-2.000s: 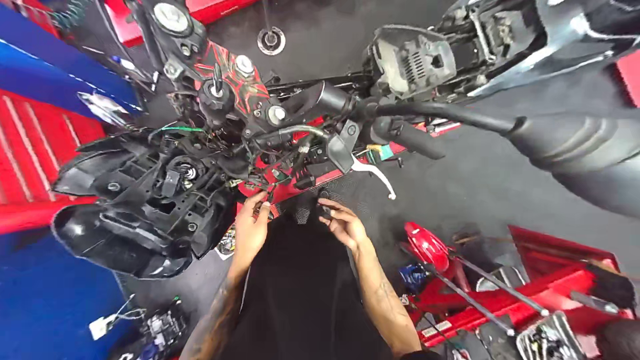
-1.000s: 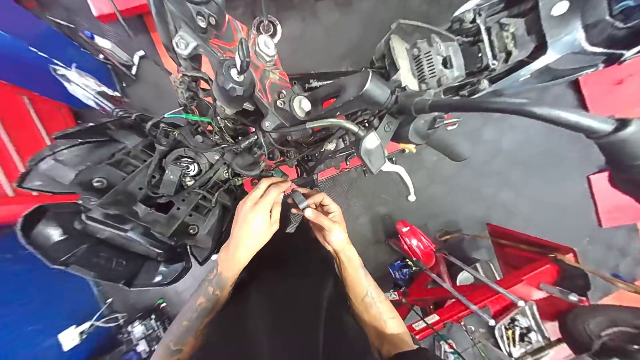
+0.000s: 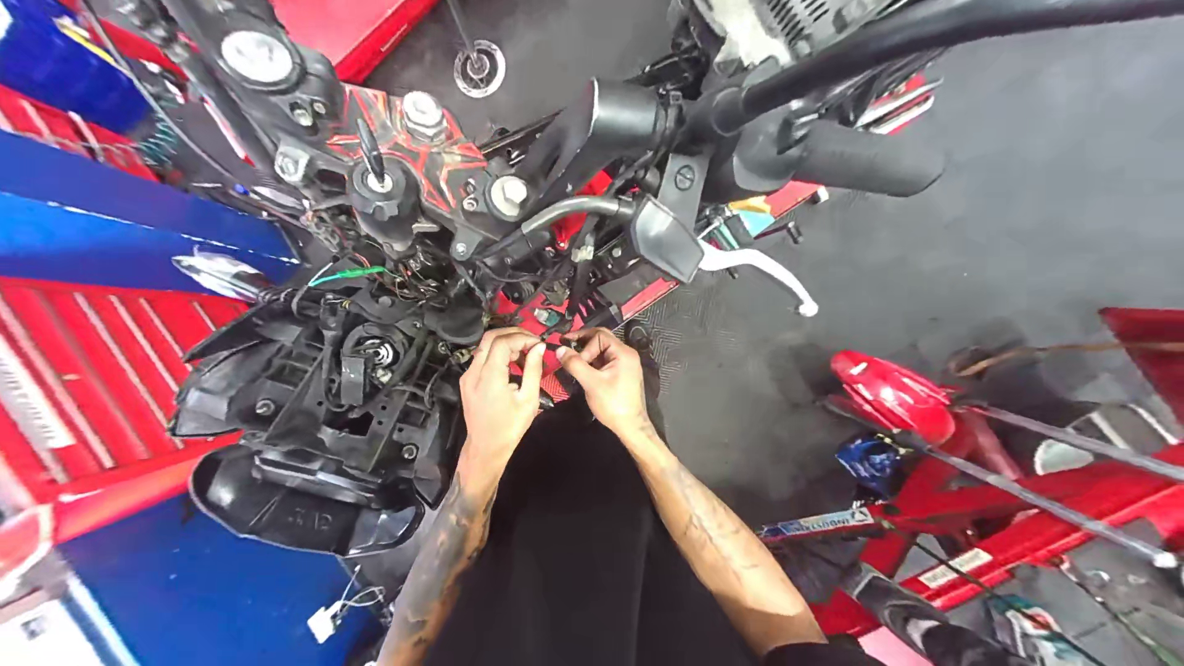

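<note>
My left hand (image 3: 502, 381) and my right hand (image 3: 606, 377) are close together in front of my body, fingertips pinched on a small dark piece (image 3: 552, 346) that is too small to name, perhaps a wire or connector. Just beyond them are the motorcycle's exposed wiring (image 3: 416, 277) and red parts low on the frame. The ignition switch with its key (image 3: 377, 180) sits above left on the red-marked top clamp. A silver hand lever (image 3: 763, 268) extends to the right of the hands. The detached-looking black front fairing with the headlight housing (image 3: 356, 416) lies to the left.
The black handlebar (image 3: 860, 46) crosses the upper right, with a rubber grip (image 3: 869, 159) below it. A red metal lift or stand (image 3: 1017, 499) and a red rounded part (image 3: 893, 398) are at the lower right. A red slatted cabinet (image 3: 102, 370) stands at the left.
A dark strap-like piece seen between my hands a second ago no longer shows clearly. My hands have gone from apart to fingertip to fingertip. The view has moved closer to the motorcycle.
</note>
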